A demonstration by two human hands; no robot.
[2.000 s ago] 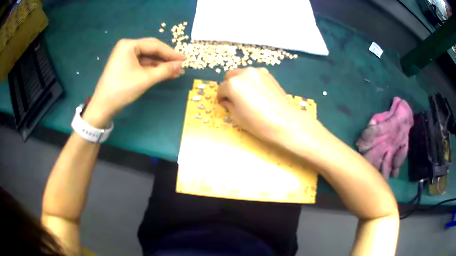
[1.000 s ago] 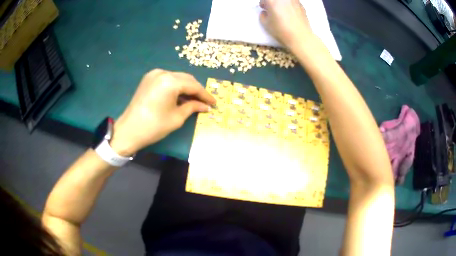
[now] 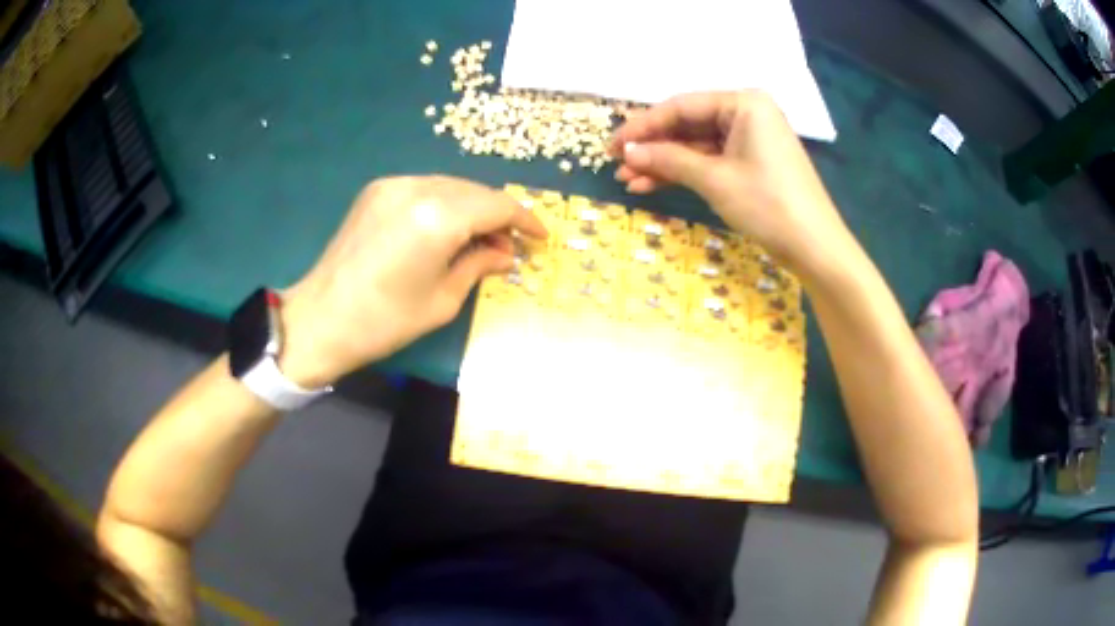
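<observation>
A yellow PCB panel (image 3: 636, 391) lies flat at the near edge of the mat, its lower part glared white. Small silvery and dark fitted components (image 3: 714, 308) sit in rows on its far part. A loose pile of small cream components (image 3: 526, 126) lies beyond the panel. My left hand (image 3: 422, 251) is over the panel's far left corner, thumb and fingertips close together; whether a piece is between them cannot be told. My right hand (image 3: 734, 159) is at the right end of the pile, thumb and index finger nearly together; a tiny pale spot shows at the tips, unclear.
A white sheet or flat bag (image 3: 660, 49) lies beyond the pile. A black slotted rack (image 3: 98, 190) and a stack of yellow panels (image 3: 61, 67) are at far left. A crumpled pink glove (image 3: 978, 336) and a black device (image 3: 1061, 379) with a cable are at right.
My right hand has moved from over the panel to the white sheet, then back to the pile's right end. My left hand has moved from the pile to the panel's far left corner.
</observation>
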